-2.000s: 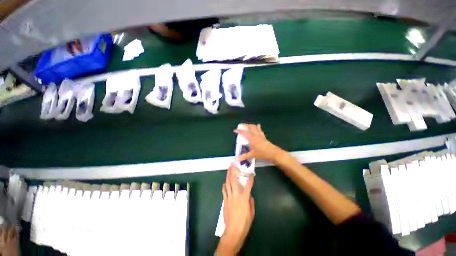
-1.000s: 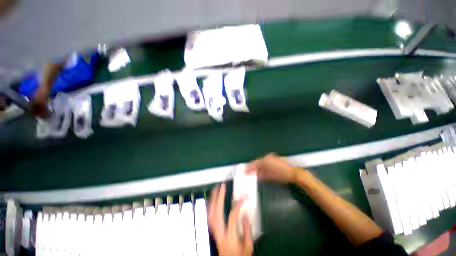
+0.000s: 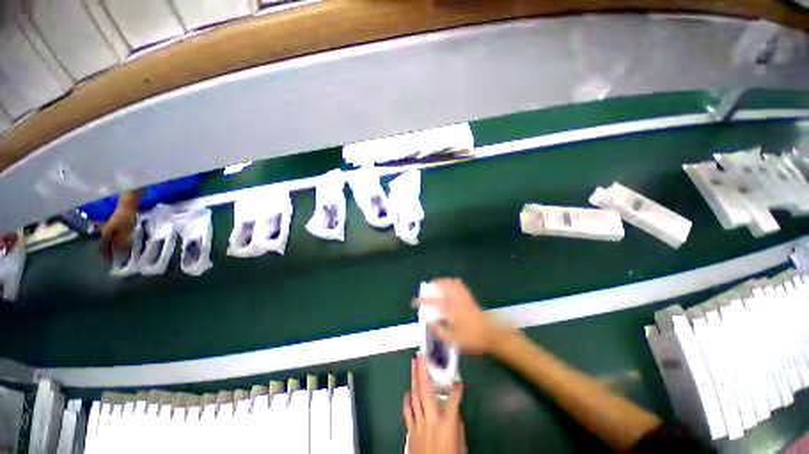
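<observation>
A bagged device (image 3: 441, 348), dark through its whitish bag, lies lengthwise in front of me, over the belt's near rail. My right hand (image 3: 457, 312) grips its far end from above. My left hand (image 3: 433, 421) is at its near end, with fingers and thumb around a pale edge that looks like the open end of a unit box; the palm hides most of it. More bagged devices (image 3: 330, 213) lie in a row across the belt.
Two closed boxes (image 3: 572, 223) and an overlapping group (image 3: 750, 191) lie on the belt at right. Box rows stand near left (image 3: 222, 426) and right (image 3: 754, 341). Another person's hand (image 3: 120, 232) is by the blue bin (image 3: 168, 191). A shelf frame crosses above.
The white box that was in my hands is gone from them, and they are on a bagged device. A second box now lies beside the single one on the belt. The bag row has one fewer at its right end.
</observation>
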